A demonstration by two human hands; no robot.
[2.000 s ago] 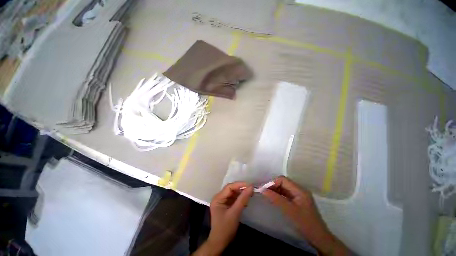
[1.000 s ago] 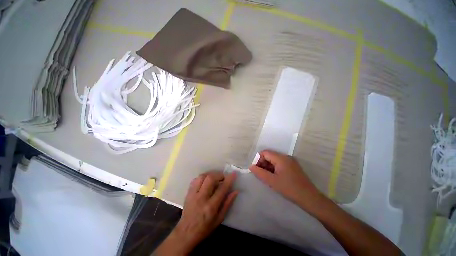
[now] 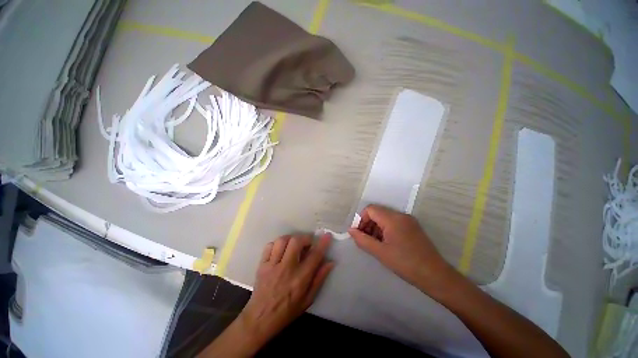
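Note:
A white fabric panel (image 3: 406,150) with two long straps lies flat in front of me. A narrow white tape strip (image 3: 339,235) lies along the curved edge at the foot of the left strap. My left hand (image 3: 288,280) rests flat, its index fingertip on the strip's left end. My right hand (image 3: 392,238) pinches the strip's other end, which sticks up between thumb and finger at the strap's left edge. Another short strip (image 3: 413,198) lies on the right edge of the same strap.
A hank of white tape (image 3: 185,150) lies left, beside a brown cloth (image 3: 273,63). A stack of grey panels (image 3: 52,91) is far left. Loose short tapes (image 3: 620,220) lie far right. White sheets (image 3: 91,287) sit below the table edge. Yellow tape lines (image 3: 490,161) mark the table.
Both hands have moved from holding the strip in the air to laying it on the panel edge. The left hand has let go and now presses with its fingertip. The view has shifted closer.

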